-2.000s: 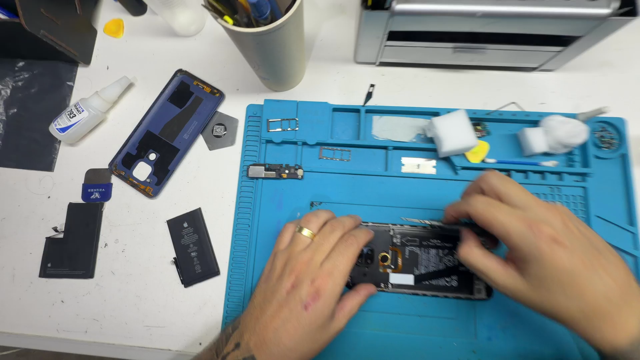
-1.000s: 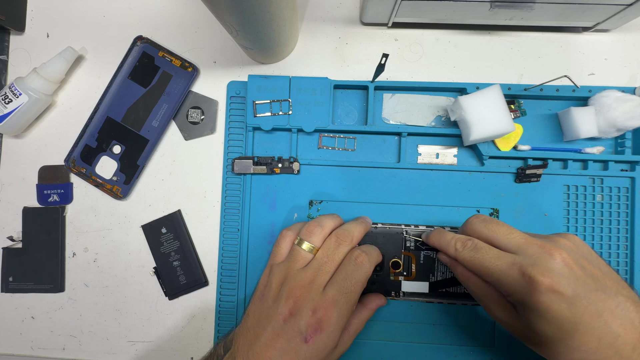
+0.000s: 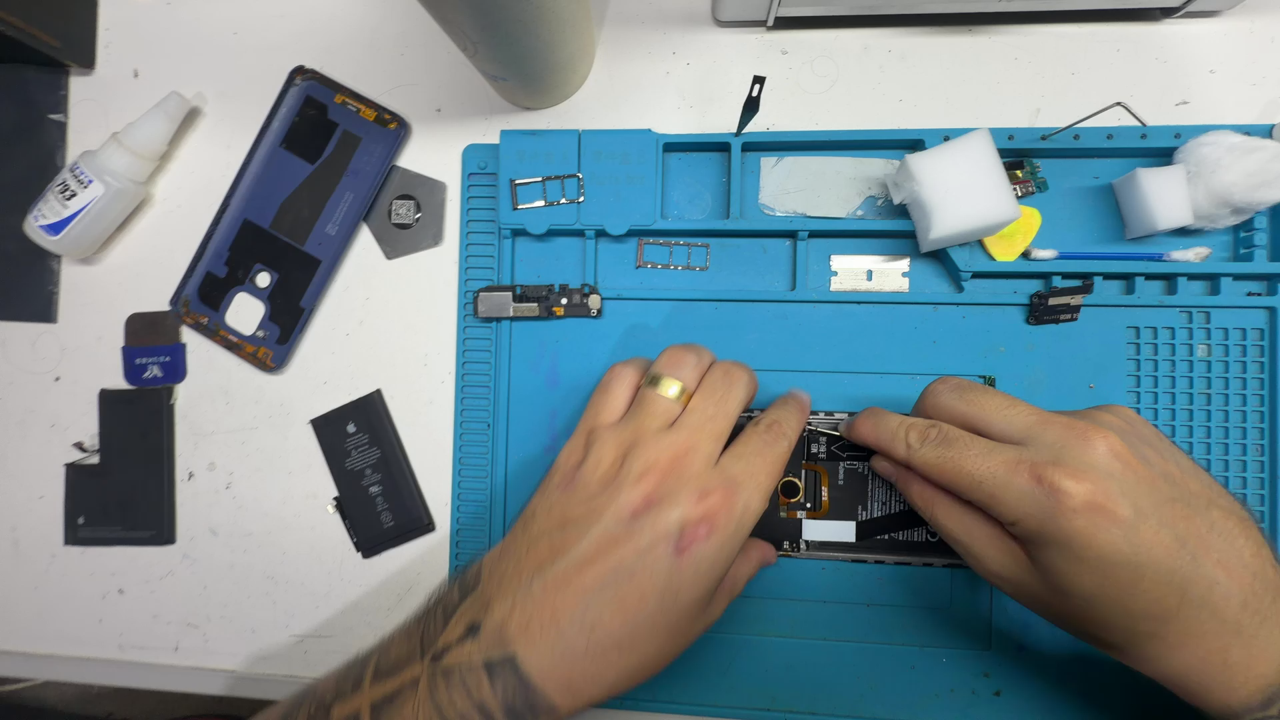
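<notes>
An opened smartphone point(image 3: 830, 500) lies sideways on the blue silicone repair mat point(image 3: 620, 350), its black battery, orange flex cable and round gold-rimmed part exposed. My left hand point(image 3: 660, 500), with a gold ring, grips its left end, fingers over the top and thumb at the lower edge. My right hand point(image 3: 1020, 490) covers the right end. Its fingertips meet the phone's upper side beside a thin silvery piece; whether they pinch it, I cannot tell. A small black phone part point(image 3: 1060, 303) lies on the mat above my right hand. A speaker module point(image 3: 538, 302) sits at upper left.
Mat trays hold SIM trays point(image 3: 674, 255), a razor blade point(image 3: 869, 273), white foam point(image 3: 957, 190), a yellow pick point(image 3: 1012, 234) and a cotton swab point(image 3: 1115, 255). Leftward lie a blue back cover point(image 3: 335, 200), phone batteries point(image 3: 372, 472) and a glue bottle point(image 3: 105, 180).
My right hand has moved left along the phone. The small black part now lies on the mat's upper right, where two seconds ago it did not show. My left hand stays on the phone.
</notes>
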